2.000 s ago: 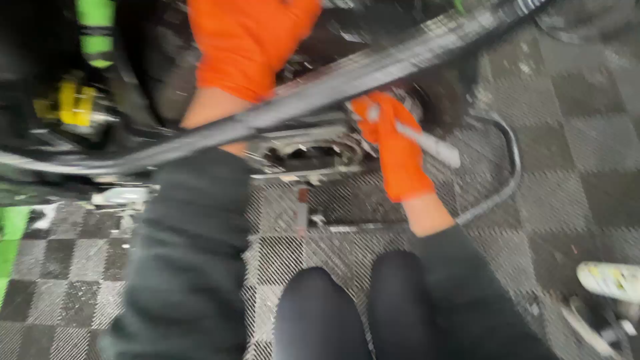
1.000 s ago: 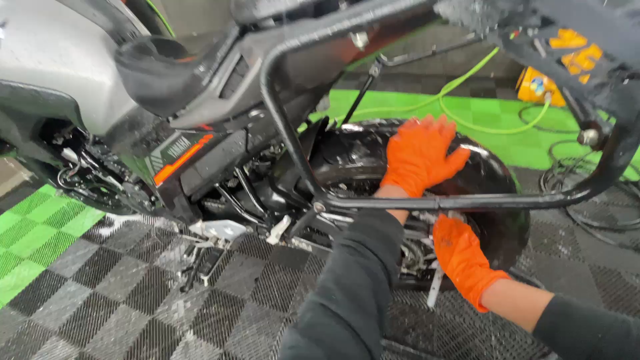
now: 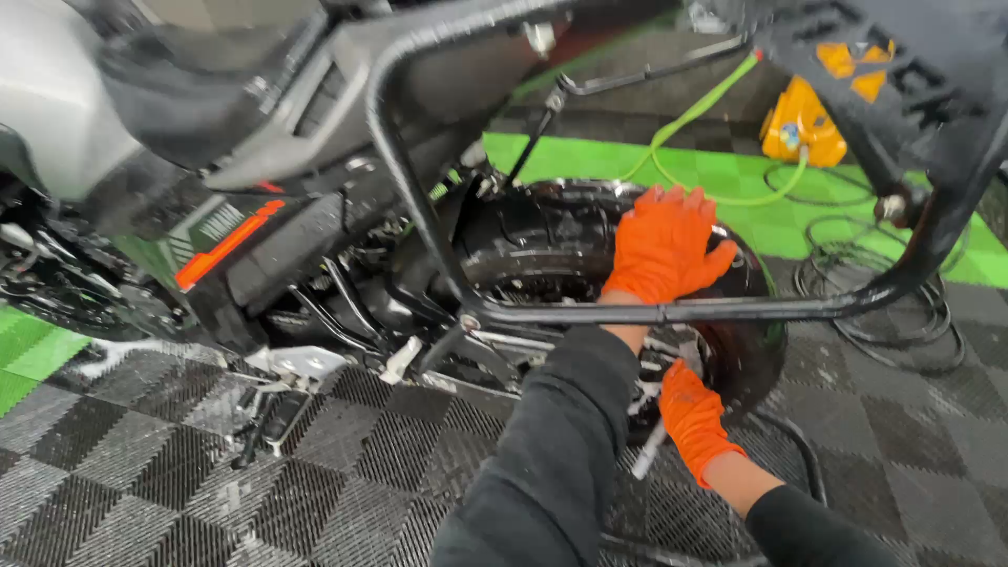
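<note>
My left hand (image 3: 665,248), in an orange glove, lies spread on top of the wet rear tyre (image 3: 543,216) of a Yamaha motorcycle, its forearm passing under the black tubular rack frame (image 3: 583,313). Lower down, my right hand (image 3: 693,417), also gloved in orange, is closed at the wheel's side near the hub. From it a thin whitish handle (image 3: 650,451) points down toward the floor; the far end of that tool is hidden by the glove and wheel.
Black luggage rack tubing crosses over the wheel and my left wrist. A footpeg bracket (image 3: 295,361) juts out at lower left. Behind the wheel are a yellow machine (image 3: 803,130), a green hose (image 3: 669,134) and coiled black hose (image 3: 882,299). A dark stand bar (image 3: 803,457) lies low at right.
The view has swung widely from straight down over the floor to the motorcycle's side. Since one second ago, my left hand has stayed on the tyre and my right beside the hub.
</note>
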